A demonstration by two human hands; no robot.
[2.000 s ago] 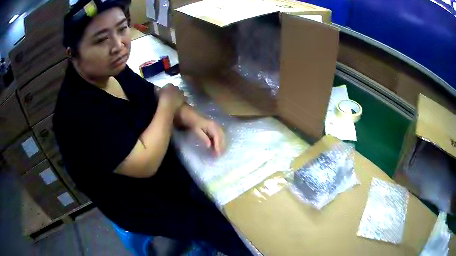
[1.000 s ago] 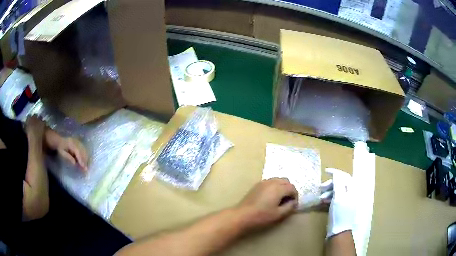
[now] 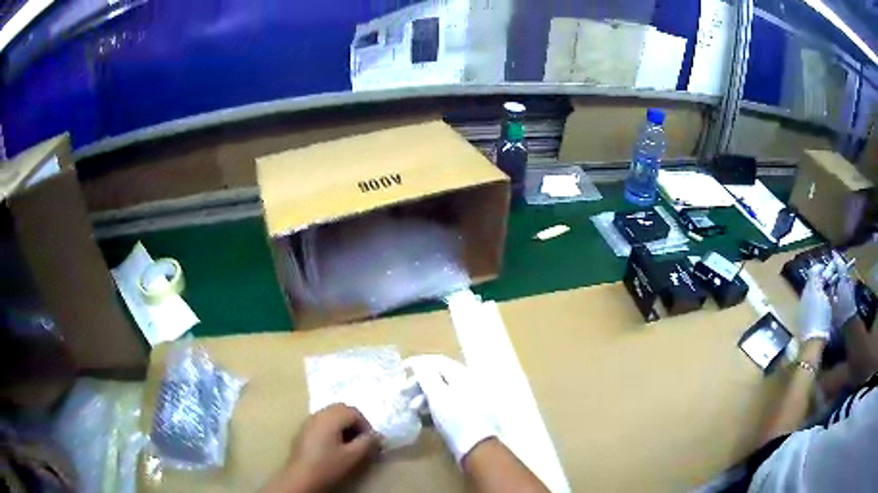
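An empty clear-white bubble bag [image 3: 351,376] lies flat on the cardboard before me. My left hand [image 3: 335,445], bare, rests at the bag's lower left edge with fingers curled; whether it pinches the bag is unclear. My right hand [image 3: 451,402], in a white glove, touches the bag's right edge with its fingertips; its grip is unclear too. A bagged product [image 3: 193,409], silvery with a dark centre, lies to the left. A white strip [image 3: 510,385] runs beside and partly behind my right hand.
The supply carton [image 3: 385,183] holds bubble bags. Tape roll [image 3: 161,278] and packing carton [image 3: 63,260] are at left. Several black product boxes [image 3: 682,286] stand at right, below a water bottle [image 3: 646,159]. A dark green bottle [image 3: 512,149] stands behind. A gloved worker [image 3: 816,306] handles a black item.
The view has swung right, bringing in the black boxes, bottles and the worker at right; the seated person has mostly left view. Both hands remain at the bubble bag.
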